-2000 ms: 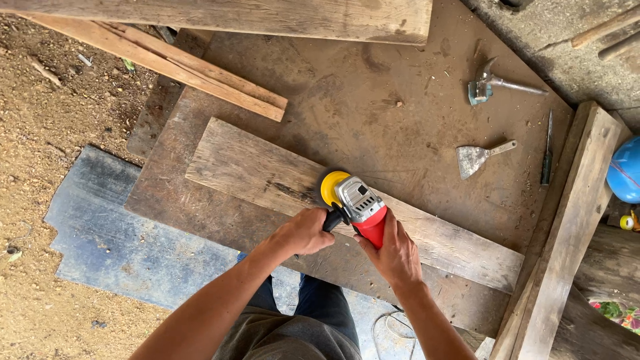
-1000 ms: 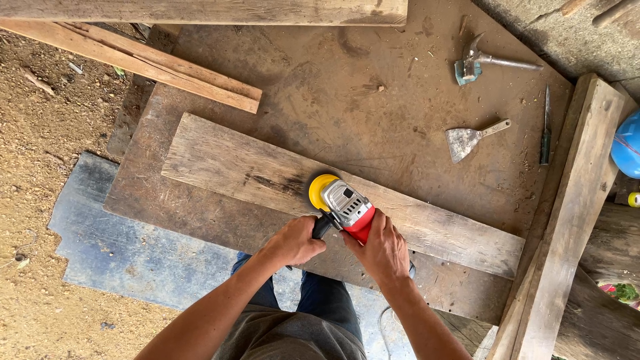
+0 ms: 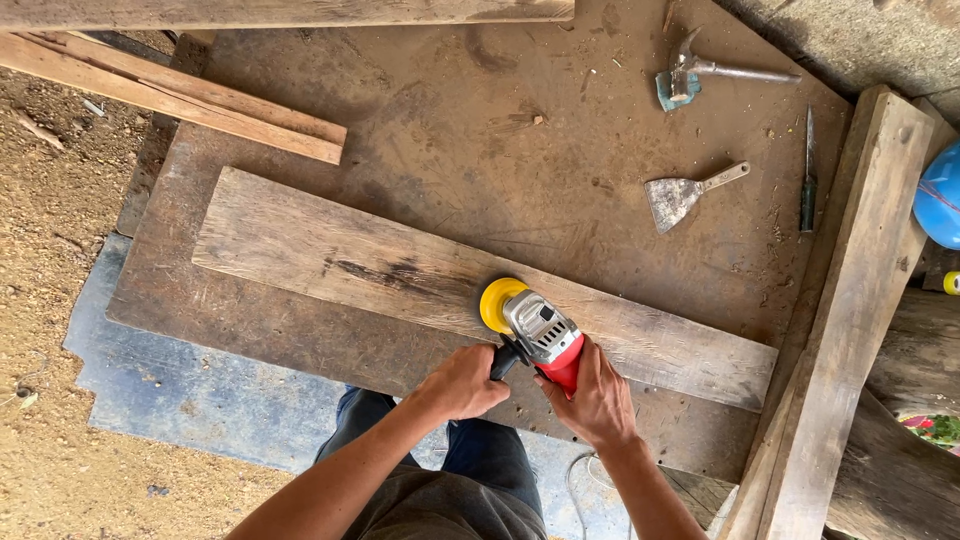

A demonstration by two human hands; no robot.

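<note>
A red and silver angle grinder with a yellow disc guard or backing disc rests over a weathered wooden board, its disc on the middle of the board. My left hand is closed around the grinder's black side handle. My right hand grips the red body from behind. Dark streaks mark the board's surface to the left of the disc. The underside of the disc is hidden.
On the brown worktable lie a claw hammer over a teal piece, a scraper and a thin pointed tool with a dark handle. A thick beam borders the right; timbers lie upper left.
Between one second ago and now, the grinder and both hands have moved right along the board, away from the dark streaks. Both hands have kept their grip.
</note>
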